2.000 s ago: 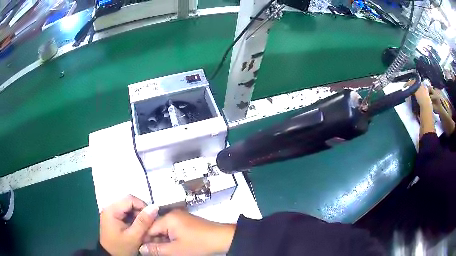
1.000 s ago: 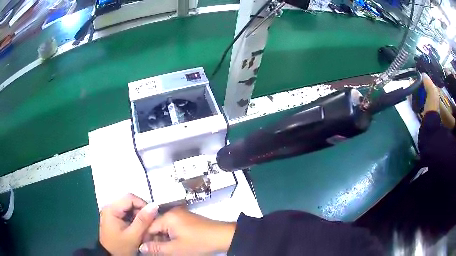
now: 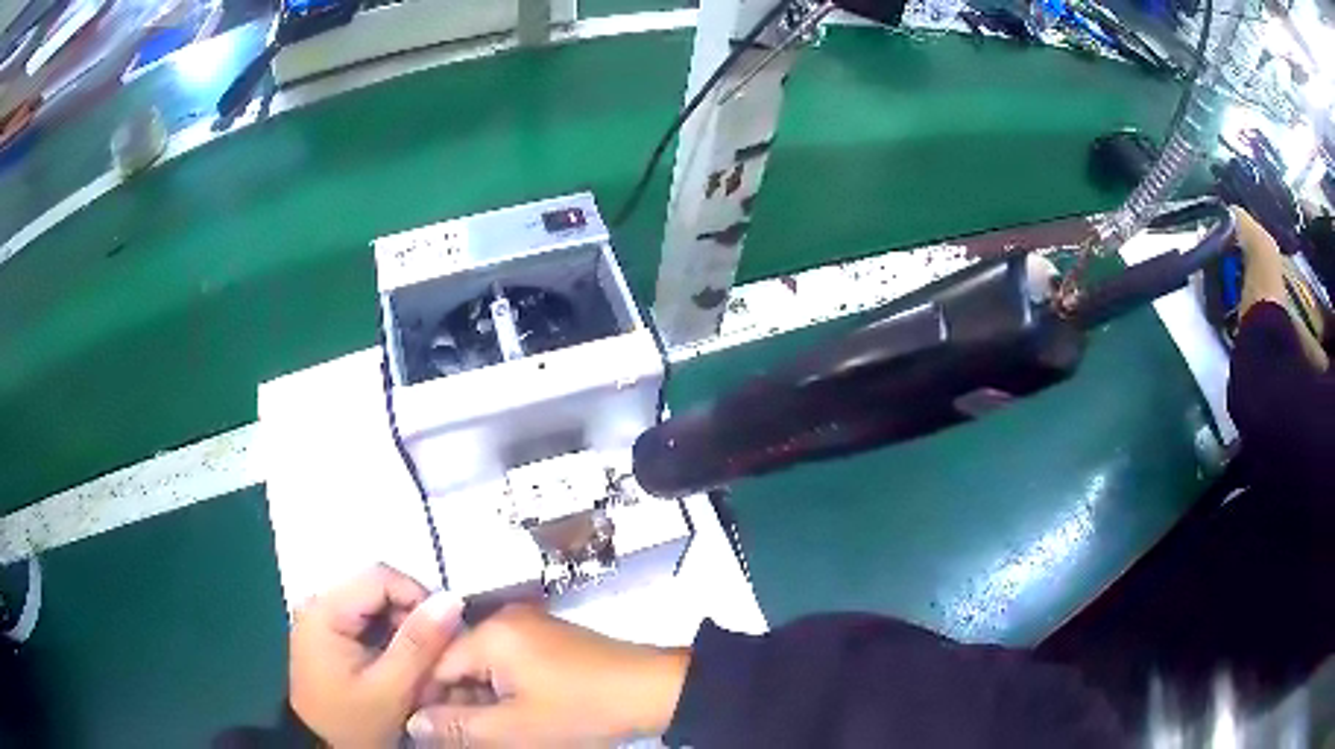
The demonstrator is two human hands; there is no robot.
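Note:
The white-grey screw feeder stands on a white sheet, its open dark tray on top and a small metal mechanism at its near side. The black electric screwdriver hangs slantwise to the right, its lower end beside the mechanism. My left hand and my right hand touch each other just in front of the feeder, fingers curled together. Whether anything is between the fingers cannot be seen. Neither hand is on the screwdriver.
A scuffed white post rises behind the feeder from the pale strip across the green bench. A coiled spring runs up from the screwdriver. At the right edge, another person's hands and dark sleeve are at work. A small black item lies at the far right.
My hands stay in place. The screwdriver shifts barely, if at all. The other person's arm and hands at the right have moved a little.

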